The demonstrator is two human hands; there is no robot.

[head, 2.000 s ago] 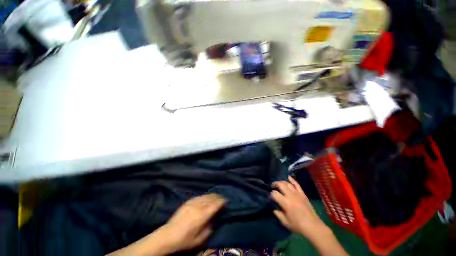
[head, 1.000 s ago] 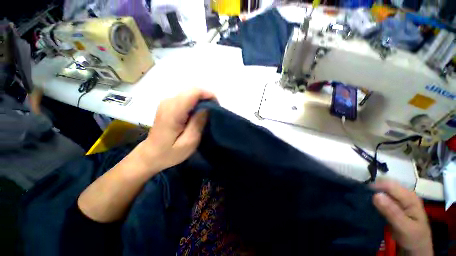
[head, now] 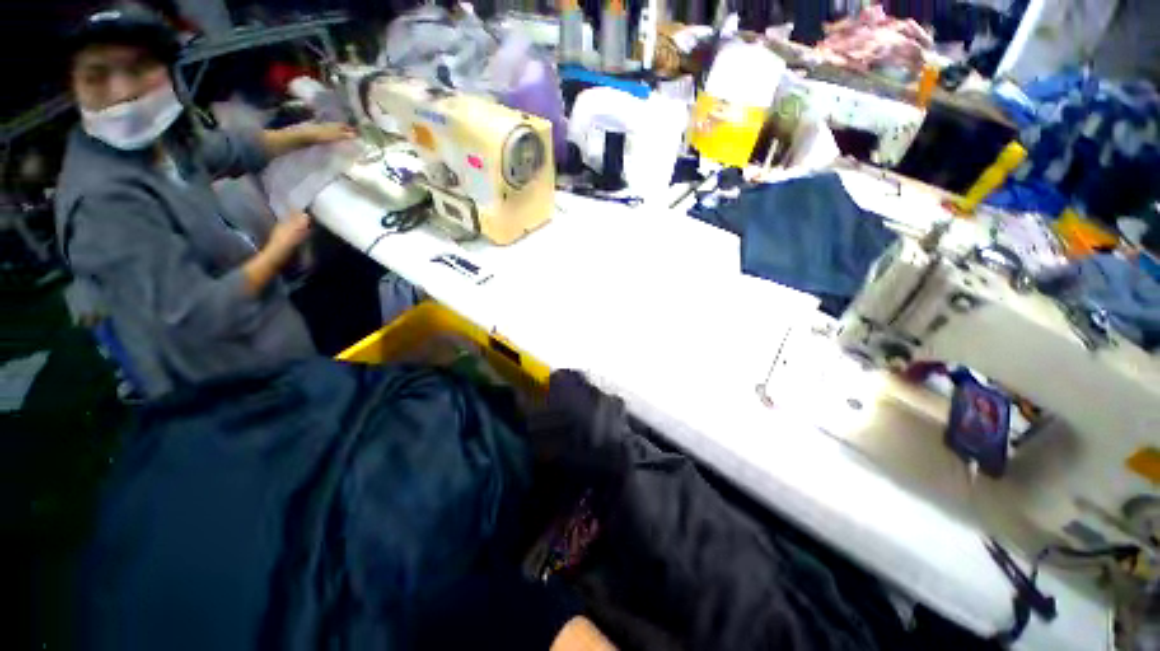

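The dark navy garment (head: 293, 509) lies bunched over my lap at the lower left, with a slight sheen. Its black, more wrinkled lining (head: 725, 560) spreads along the table's front edge at the lower middle. A small piece of bare skin, seemingly part of one of my hands, shows at the bottom edge between the navy and black cloth. It is cut off, and I cannot tell which hand it is or what it holds. The rest of my hands is out of the picture.
The white table (head: 636, 305) runs diagonally. The cream machine (head: 1056, 343), a phone (head: 980, 422) and black snips (head: 1021, 579) are at right. Cut panels (head: 814, 235) lie behind. A yellow bin (head: 433, 333) is under the table. A masked person (head: 165, 216) sits by the neighbouring machine (head: 477, 159).
The view has swung left, bringing the other person into sight. My hands, which held up the navy cloth's edge, have dropped almost out of the picture. The garment now lies bunched low with black lining showing.
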